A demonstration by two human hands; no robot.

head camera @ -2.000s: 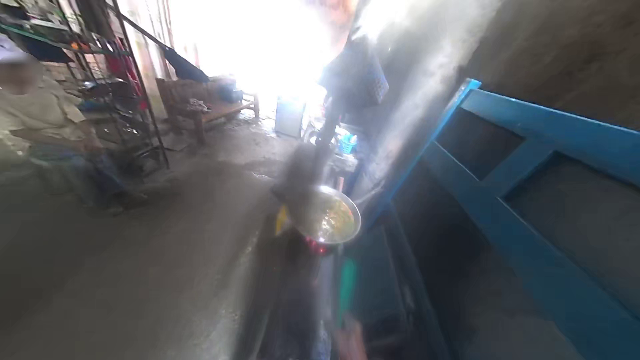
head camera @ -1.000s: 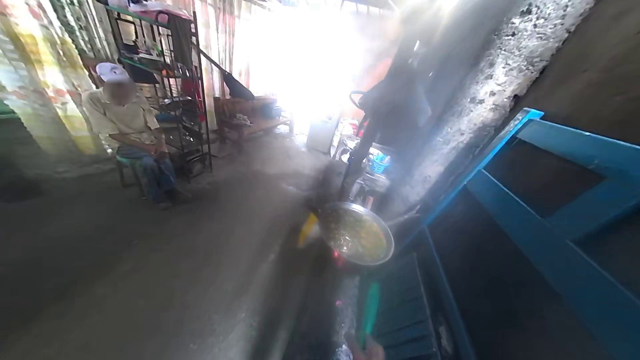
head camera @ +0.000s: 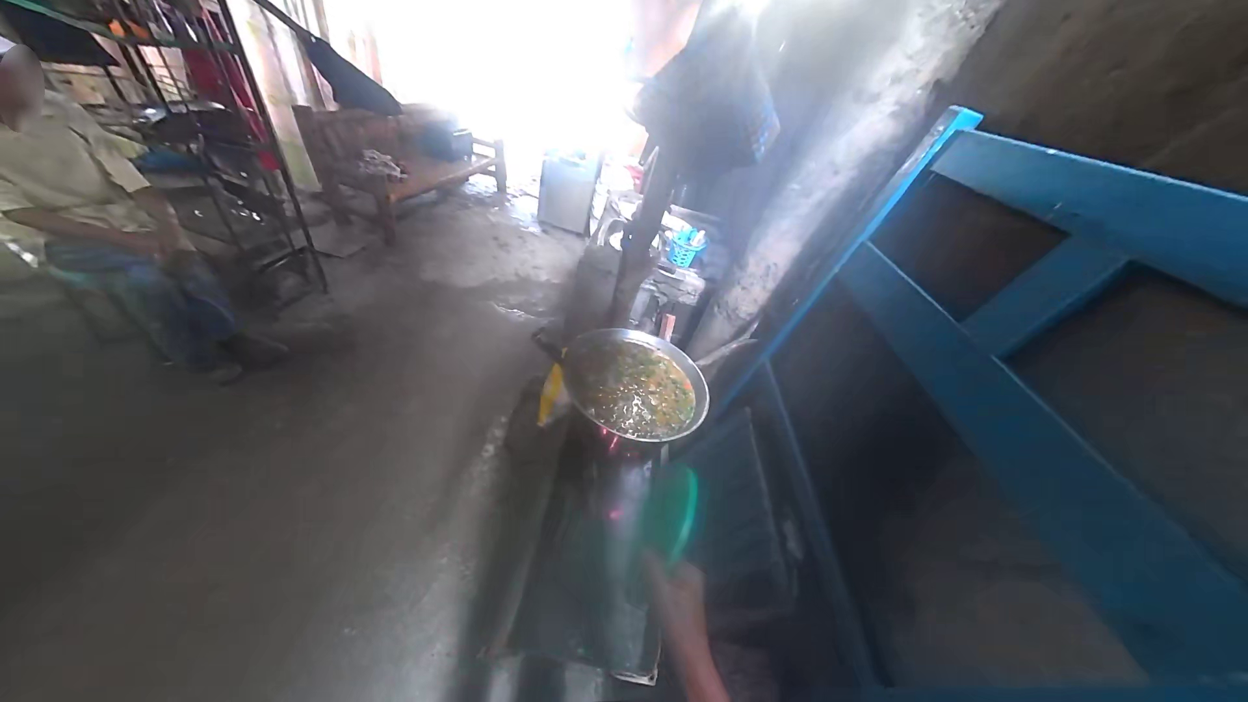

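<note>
In the head view my right hand point(head camera: 676, 583) reaches up from the bottom edge, closed on a blurred green plastic object point(head camera: 690, 507), perhaps a fan; its kind is hard to tell. Just beyond it a wide metal pan point(head camera: 704, 390) of soup with green and orange pieces point(head camera: 636, 385) rests over a stove, where a reddish glow point(head camera: 611, 441) shows under the rim. Something yellow point(head camera: 551, 395) touches the pan's left side by a dark handle. My left hand is out of view.
A blue wooden frame point(head camera: 1053, 292) stands close on the right. A person point(head camera: 107, 205) sits at the far left beside a metal rack point(head camera: 258, 146). Farther back are a wooden bench point(head camera: 429, 175), a grey box-like object point(head camera: 568, 192) and a blue plastic basket point(head camera: 685, 249).
The view has swung left and back again. My right hand and the green object show farther up from the bottom edge than a second ago.
</note>
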